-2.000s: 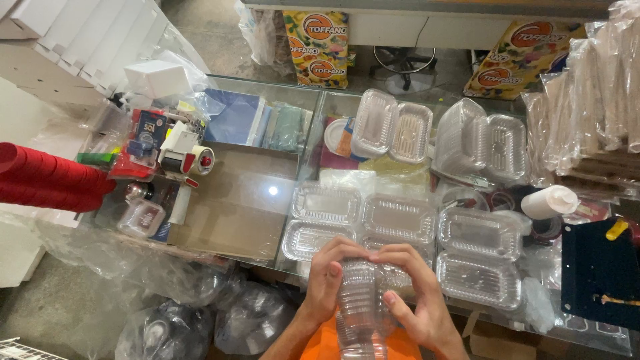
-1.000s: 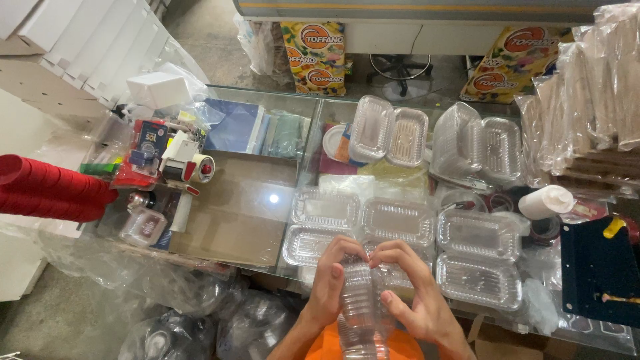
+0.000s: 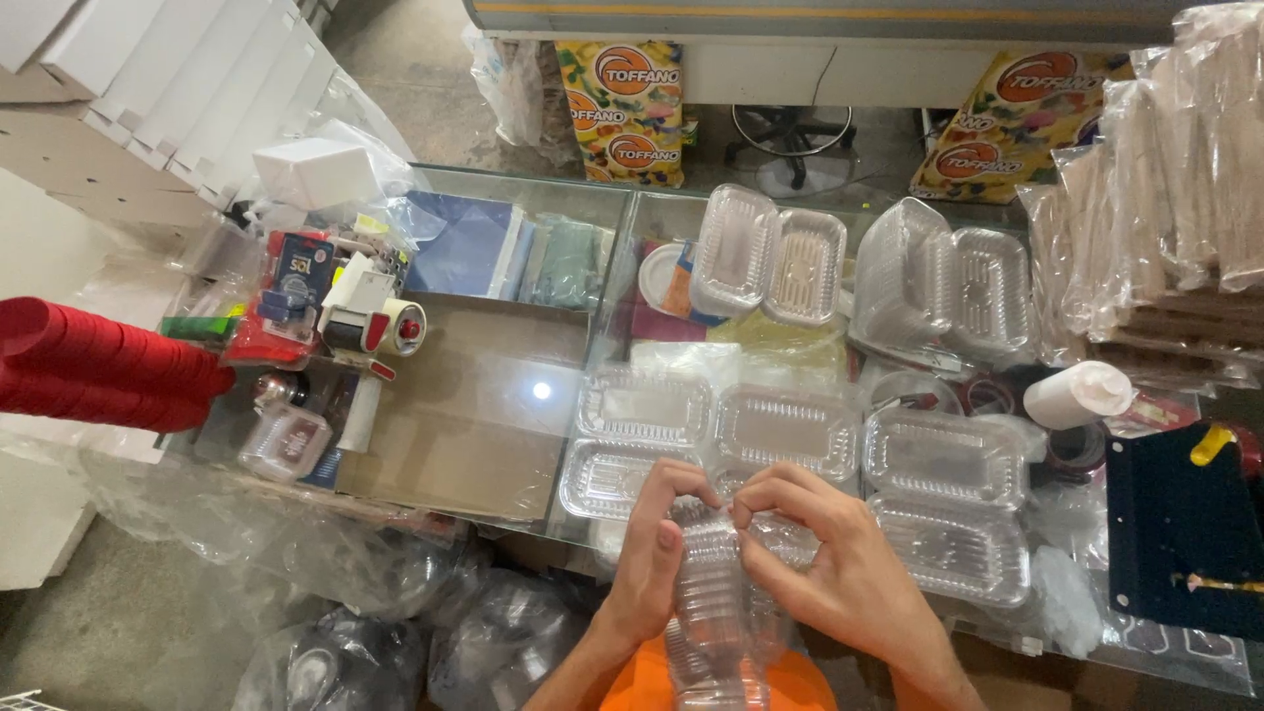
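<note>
A nested stack of clear plastic hinged containers [image 3: 713,583] is held upright against the orange shirt, at the near edge of the glass counter. My left hand [image 3: 657,553] grips its left side, with the fingers bent over the top. My right hand [image 3: 829,563] is curled at the top right, thumb and fingertips on the rims. Beyond the hands lie opened clear containers [image 3: 787,432], and another pair [image 3: 945,459] is to the right. Farther back are an open container [image 3: 736,252] and a nested stack [image 3: 904,272].
A tape dispenser [image 3: 360,306] and a packaged item with a red base [image 3: 272,336] are at left, near red stacked cups [image 3: 99,370]. A white roll [image 3: 1078,395], bagged brown goods [image 3: 1175,197] and a dark board [image 3: 1185,533] are at right. Plastic bags [image 3: 336,657] lie below the counter.
The fingers of my right hand have lifted and curled more at the top of the stack. My left hand stays on the stack's left side.
</note>
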